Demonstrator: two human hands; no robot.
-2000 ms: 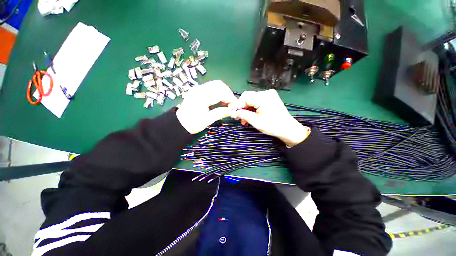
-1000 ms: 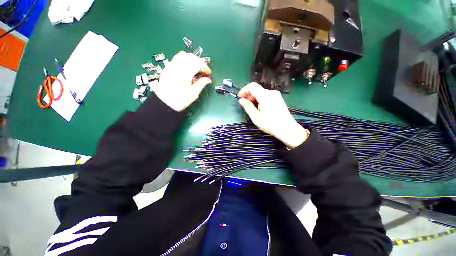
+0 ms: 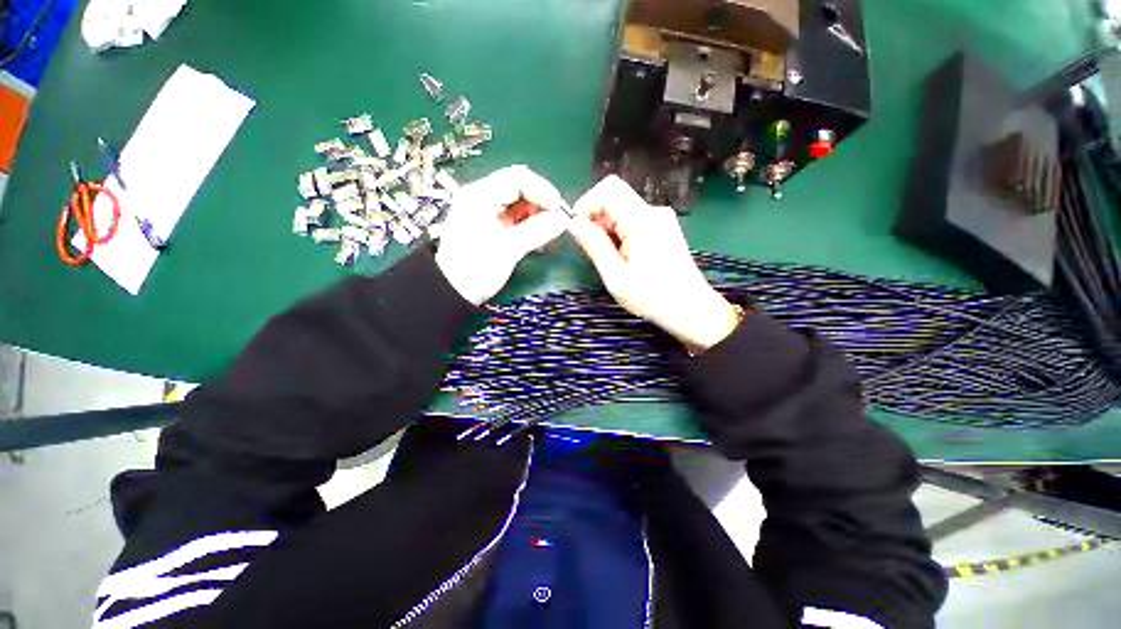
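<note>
My left hand (image 3: 498,234) and my right hand (image 3: 644,261) meet fingertip to fingertip above the mat, between the connector pile and the press. A small dark piece shows between the fingertips; it looks like a cable end, mostly hidden by the fingers. Whether a connector is there too I cannot tell. Silver and white connectors (image 3: 381,191) lie in a loose pile just left of my left hand. A thick bundle of black cables (image 3: 811,344) runs along the bench edge under my right wrist, its thin coloured wire ends (image 3: 473,381) pointing left.
A black bench press (image 3: 707,105) with green and red buttons stands behind my right hand. A dark block (image 3: 983,184) stands at the right. Orange-handled scissors (image 3: 89,224) lie on white paper (image 3: 172,172) at the left. White crumpled cloth (image 3: 129,19) lies at upper left.
One second ago my left hand was over the pile and my right hand held cable ends apart from it. My left hand has moved right to meet my right fingertips, uncovering the pile.
</note>
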